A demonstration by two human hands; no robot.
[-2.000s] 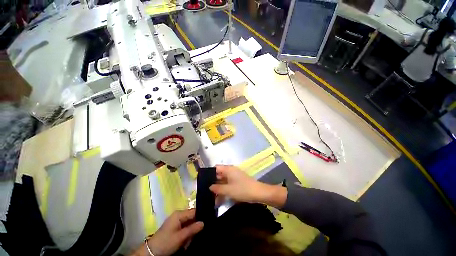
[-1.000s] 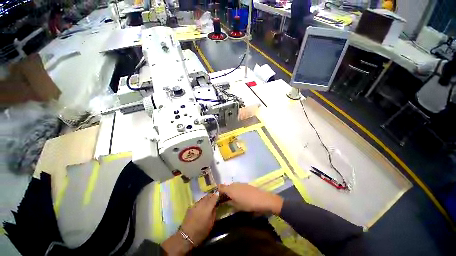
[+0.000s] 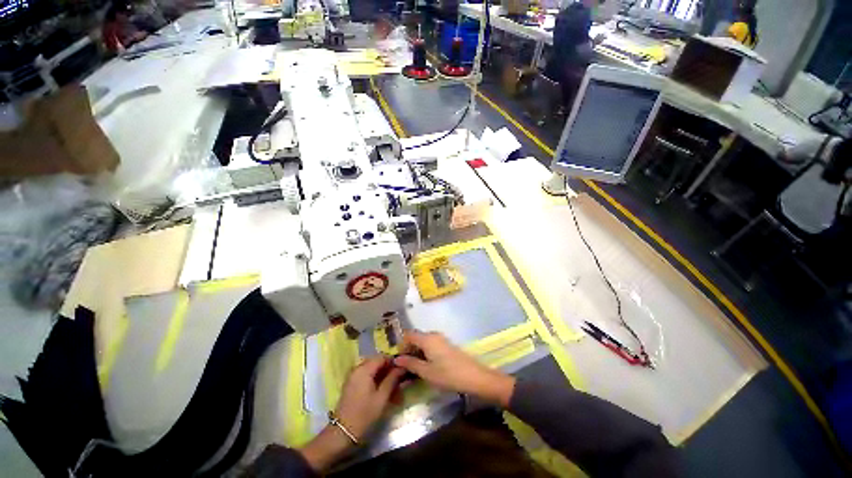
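Observation:
My left hand point(image 3: 362, 397), with a bracelet at the wrist, and my right hand point(image 3: 447, 362) meet just in front of the needle area of the white sewing machine point(image 3: 360, 271). The fingertips of both hands pinch a small dark piece, which looks like the black strap end point(image 3: 386, 372); most of it is hidden by the fingers. A small yellowish clamp frame point(image 3: 388, 336) sits under the machine head, just beyond my fingertips. Long black bands point(image 3: 220, 373) curve over the table at the left.
A jagged black bundle point(image 3: 63, 387) lies at the left edge. A yellow block point(image 3: 436, 278) is right of the head. Red and black snips point(image 3: 617, 345) lie at right near a cable. A screen point(image 3: 609, 121) stands behind. A shiny metal plate point(image 3: 416, 429) is nearest me.
The strap held upright two seconds ago is lowered and mostly hidden. My hands have come together near the clamp. The camera view has shifted, showing more of the far floor.

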